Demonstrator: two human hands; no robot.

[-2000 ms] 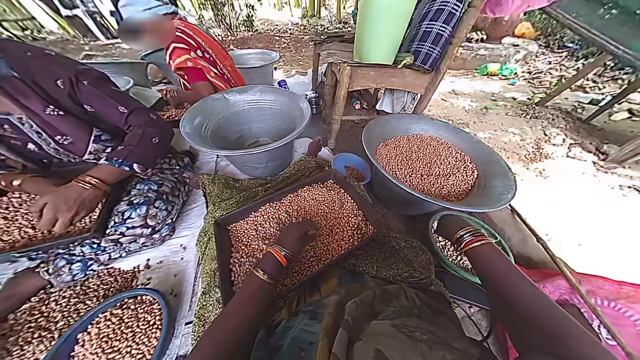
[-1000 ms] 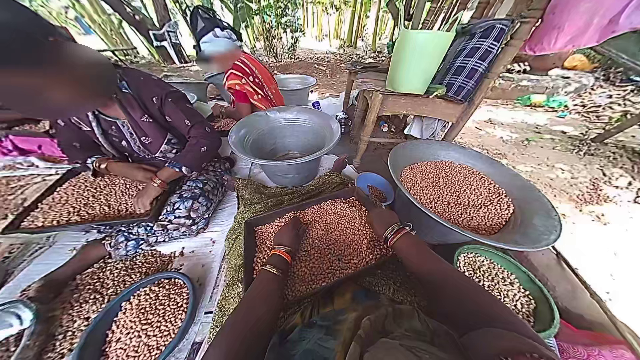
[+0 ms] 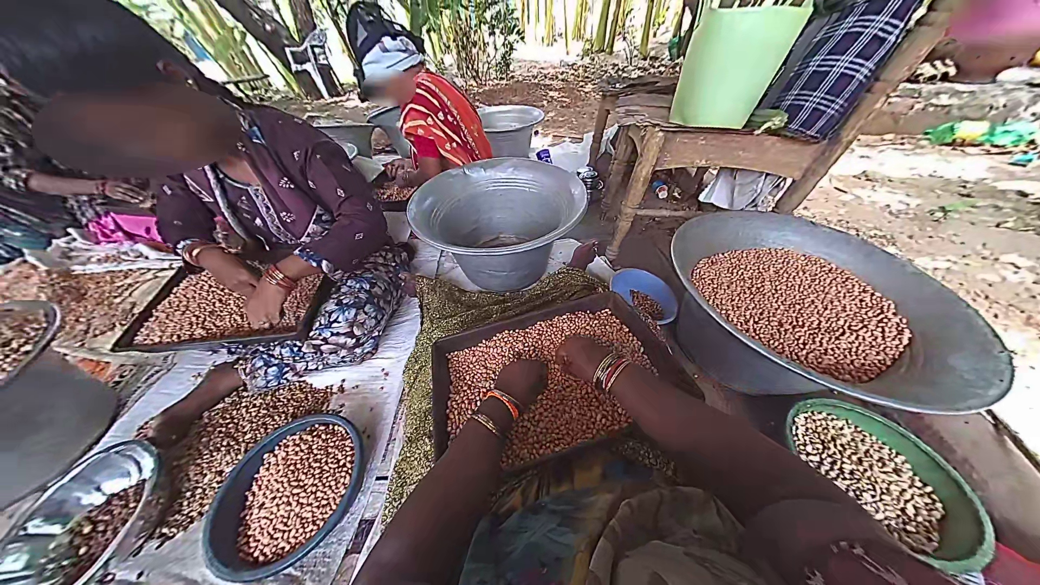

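Note:
A dark square tray (image 3: 439,382) full of small reddish-brown nuts or seeds (image 3: 569,410) rests at my lap. My left hand (image 3: 522,382), with orange and metal bangles at the wrist, touches the nuts near the tray's middle. Just right of it and slightly farther off, my right hand (image 3: 582,357) is also down on the nuts, with several bangles. The fingertips of both hands are hidden, so whether they grip anything does not show. A small blue bowl (image 3: 646,286) with a few brown pieces stands by the tray's far right corner.
A wide metal basin (image 3: 959,357) of nuts and a green tub (image 3: 975,520) of paler pieces stand right. Beyond the tray are a deep metal basin (image 3: 497,195) and a wooden chair (image 3: 731,150). At left, a person (image 3: 284,187) handles another tray (image 3: 219,341), near a blue tub (image 3: 223,520).
My right hand has moved from the green tub to the nuts in the tray, beside my left hand. The person at left now has both hands in their tray. The view has swung left.

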